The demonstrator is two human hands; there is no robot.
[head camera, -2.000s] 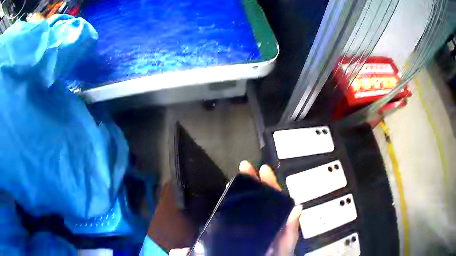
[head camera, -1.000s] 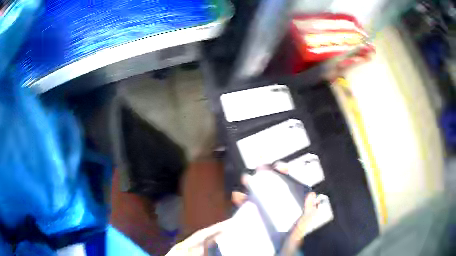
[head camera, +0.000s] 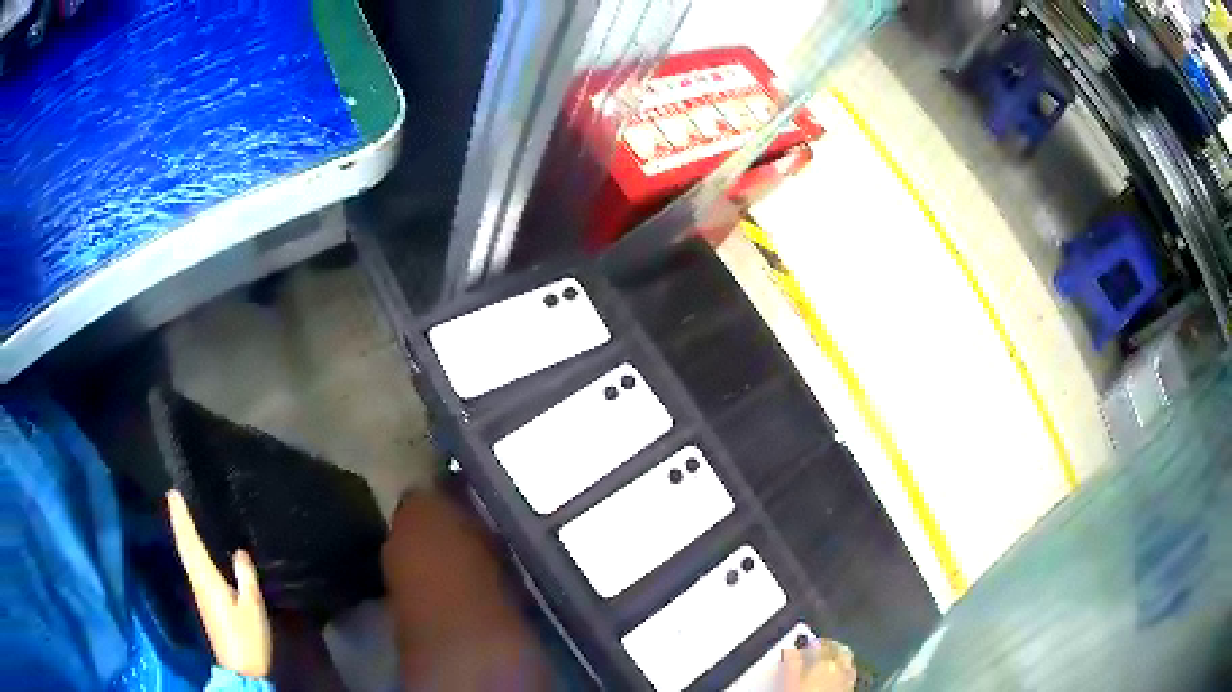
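Several white smartphones (head camera: 581, 439) lie back side up in the side-by-side slots of a long black tray (head camera: 439, 395). Each has two dark camera circles at its upper right end. The lowest smartphone (head camera: 773, 668) is cut off by the bottom edge. My right hand (head camera: 819, 665) is small and mostly out of the picture, with its fingertips on that phone's camera end. My left hand (head camera: 223, 595) is at the lower left, empty, thumb and fingers apart, well away from the tray.
A blue film-covered table (head camera: 176, 149) is at upper left. A black panel-like object (head camera: 270, 507) stands below it. Dark trays (head camera: 784, 419) lie right of the filled one. Clear strip curtains and a red box (head camera: 689, 129) are behind. Blue stools (head camera: 1111, 277) stand beyond the yellow-lined floor.
The view has swung right. The phone held over the tray a second ago is no longer there; a further phone now shows at the tray's lower end. My hands have moved apart.
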